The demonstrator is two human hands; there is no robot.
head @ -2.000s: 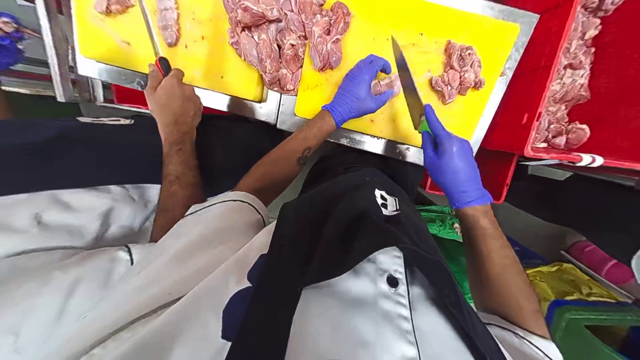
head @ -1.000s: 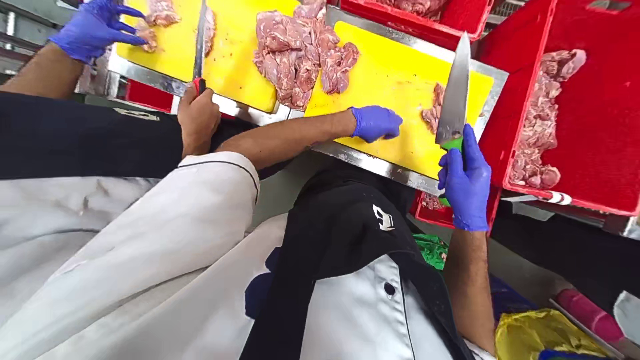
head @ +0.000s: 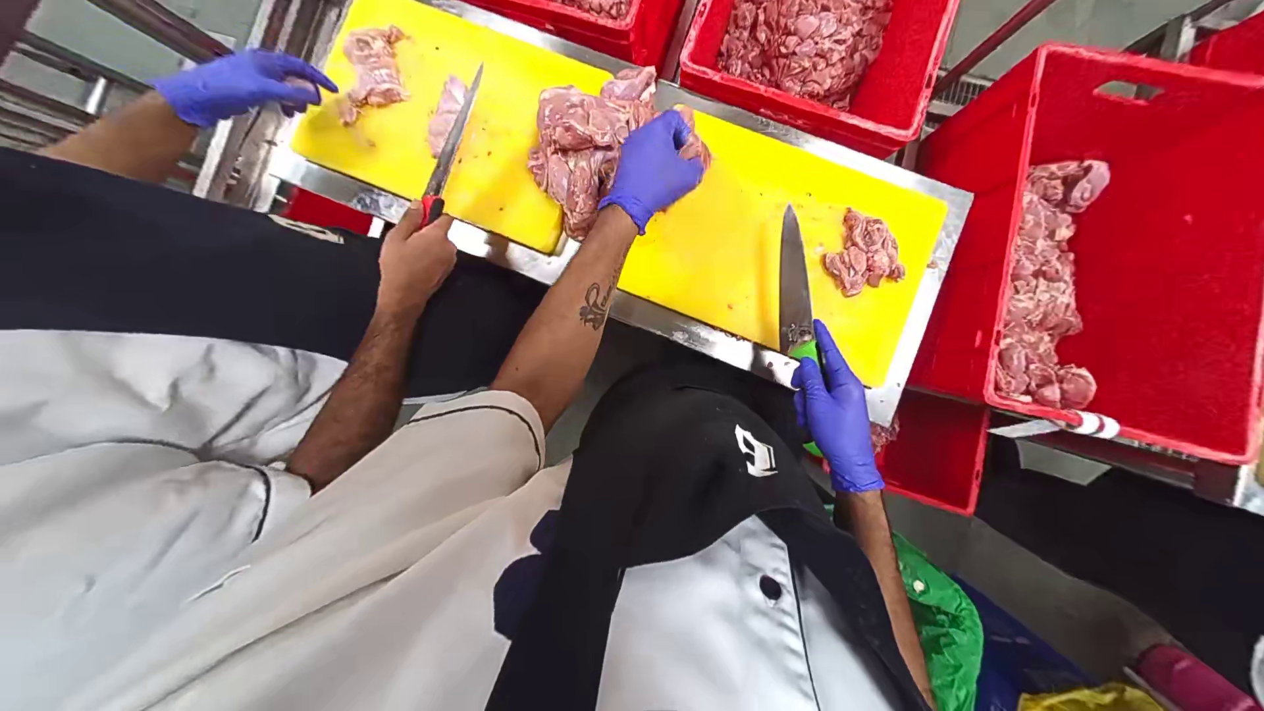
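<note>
My left hand [head: 656,170], in a blue glove, grips a piece of raw meat [head: 695,148] at the right side of a meat pile [head: 585,138], between two yellow cutting boards. In my gloved right hand [head: 835,407] is the green handle of a large kitchen knife [head: 794,276], its blade pointing away over the right yellow cutting board [head: 736,237]. Cut meat pieces [head: 865,253] lie to the right of the blade on that board.
At the left board [head: 504,188], a co-worker's bare hand [head: 415,259] holds a red-handled knife [head: 454,138]; their gloved hand [head: 247,87] is beside the metal frame. Red crates of meat stand behind [head: 889,123] and at right [head: 1165,286]. Another red crate [head: 933,449] sits below.
My left hand has moved from the right board to the meat pile and taken hold of a piece. The knife in my right hand has shifted left of the cut pieces.
</note>
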